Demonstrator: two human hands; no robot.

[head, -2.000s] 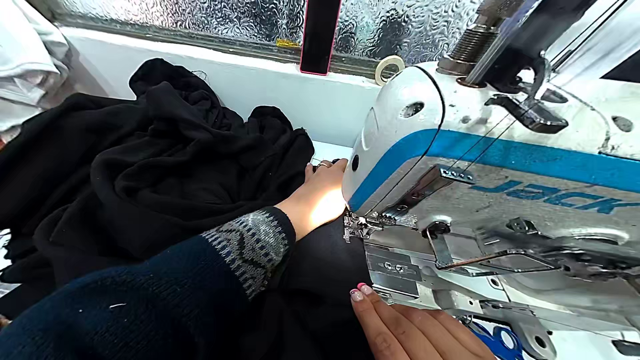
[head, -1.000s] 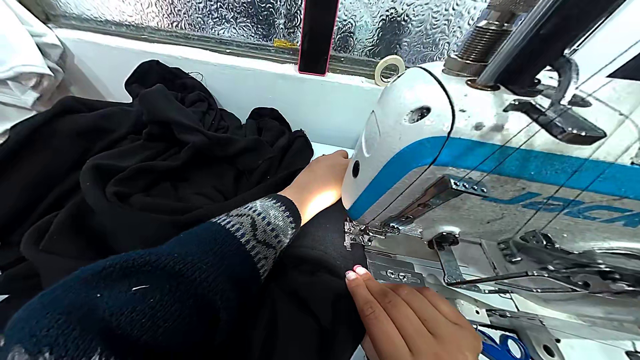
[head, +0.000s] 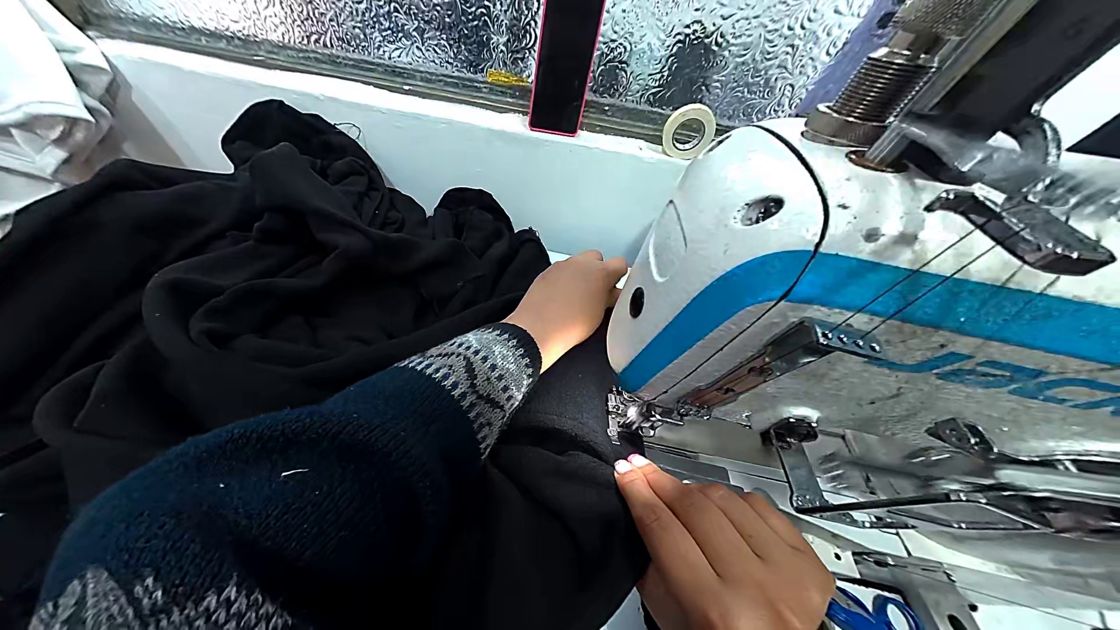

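Observation:
Black fabric (head: 560,490) runs under the presser foot (head: 626,416) of a Jack industrial sewing machine (head: 726,245). My left hand (head: 573,297) rests on the cloth behind the foot, its fingertips partly hidden by the machine head. In front of the foot, my right hand (head: 726,547) pinches the fabric's edge between thumb and fingers. Threads run through a metal guide (head: 836,339) on the machine; some of its moving parts are blurred. The bulk of the black cloth is bunched at the left.
White cloth (head: 44,96) lies at the far left. A dark, pink-edged object (head: 564,66) leans upright by the textured window, and a roll of tape (head: 689,131) stands on the sill ledge. Blue-handled scissors (head: 875,610) lie at the lower right, partly hidden by my right hand.
The fabric in front of the foot has shifted and bunched more around my left sleeve. My right hand stays at the cloth edge, its fingers now more closed on it. Machine parts at the right have moved.

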